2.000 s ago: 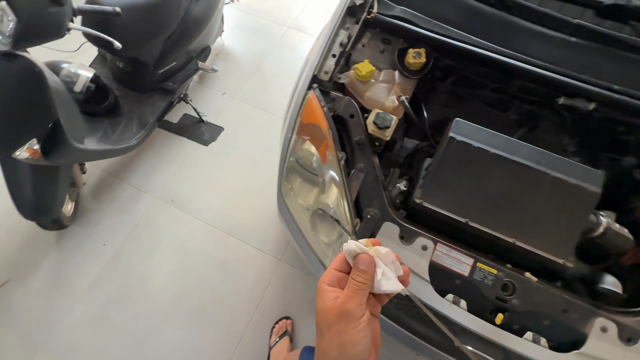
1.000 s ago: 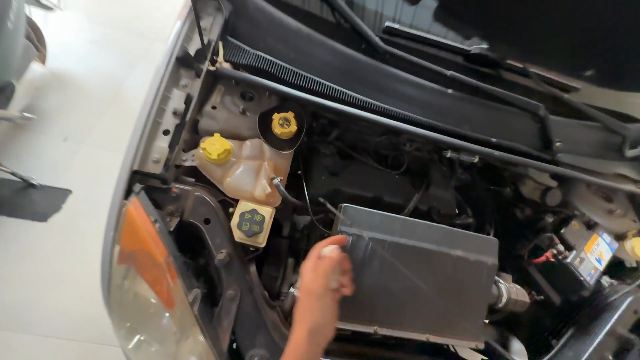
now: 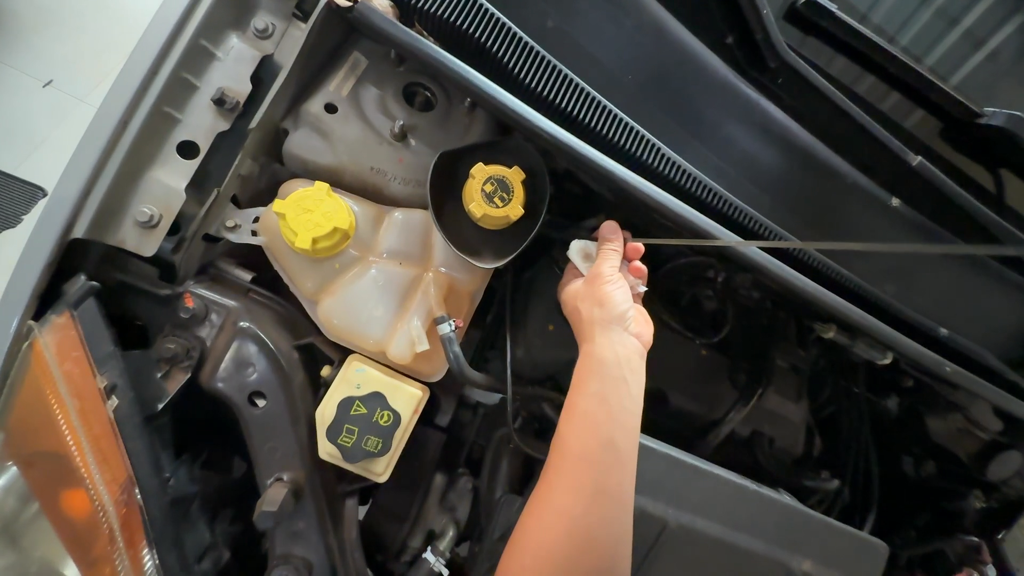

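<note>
My left hand [image 3: 608, 296] reaches up from the bottom edge over the engine bay, its thumb and fingers closed on a crumpled white wipe or tissue [image 3: 582, 254]. A long, thin metal dipstick [image 3: 800, 244] runs from these fingers to the right edge, where its other end is out of view. Left of the hand are a round yellow cap [image 3: 494, 196] in a black surround and a translucent coolant tank [image 3: 376, 280] with a yellow cap [image 3: 314, 219]. My right hand is not in view.
A cream reservoir with a black cap [image 3: 364, 426] sits below the tank. The black engine-top box [image 3: 744, 512] lies at lower right of the forearm. A ribbed cowl strip [image 3: 608, 128] crosses above, and the orange headlamp section [image 3: 68, 448] is at lower left.
My left hand, over the headlamp two seconds ago, is now beside the black-surrounded yellow cap, still with the white wipe. The view has moved in over the engine bay; the scooter has left it.
</note>
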